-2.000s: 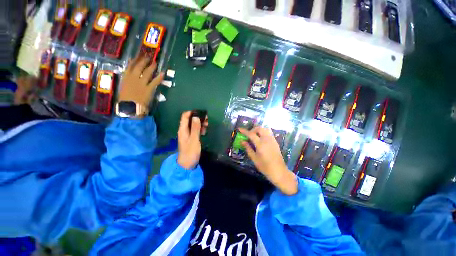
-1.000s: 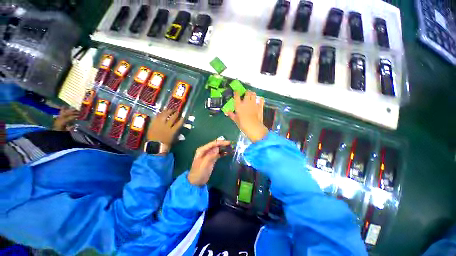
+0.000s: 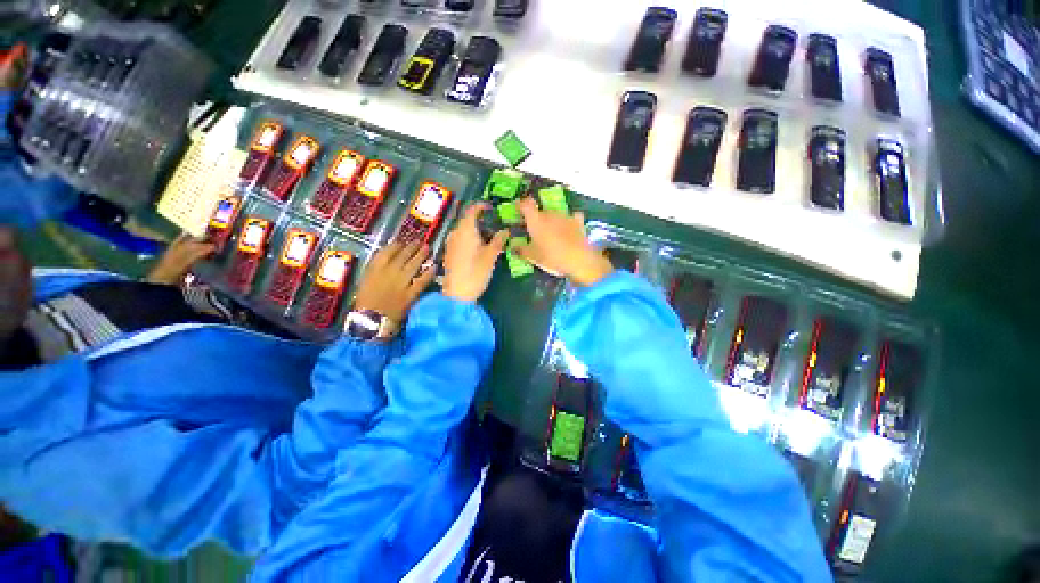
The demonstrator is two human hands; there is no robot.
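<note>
My left hand (image 3: 470, 256) and my right hand (image 3: 561, 241) are both at the loose pile of green and black batteries (image 3: 510, 182) on the green mat. Their fingers cover part of the pile, and I cannot tell whether either holds a battery. Below and right of them is a clear blister tray (image 3: 926, 382) of phones with open backs (image 3: 753, 342). One phone in its near left pocket holds a green battery (image 3: 566, 435); one at the near right shows a white-labelled battery (image 3: 856, 538). My right sleeve hides part of the tray.
A neighbour's hand (image 3: 393, 279) with a watch touches a tray of lit orange phones (image 3: 333, 273) at left. A white board (image 3: 559, 108) behind carries trays of black phones (image 3: 757, 150). Stacked clear trays (image 3: 108, 108) stand at far left. A white-edged panel lies at top right.
My left hand has moved up and left from beside the tray to the battery pile. My right hand has moved from the tray to the pile. The view has shifted.
</note>
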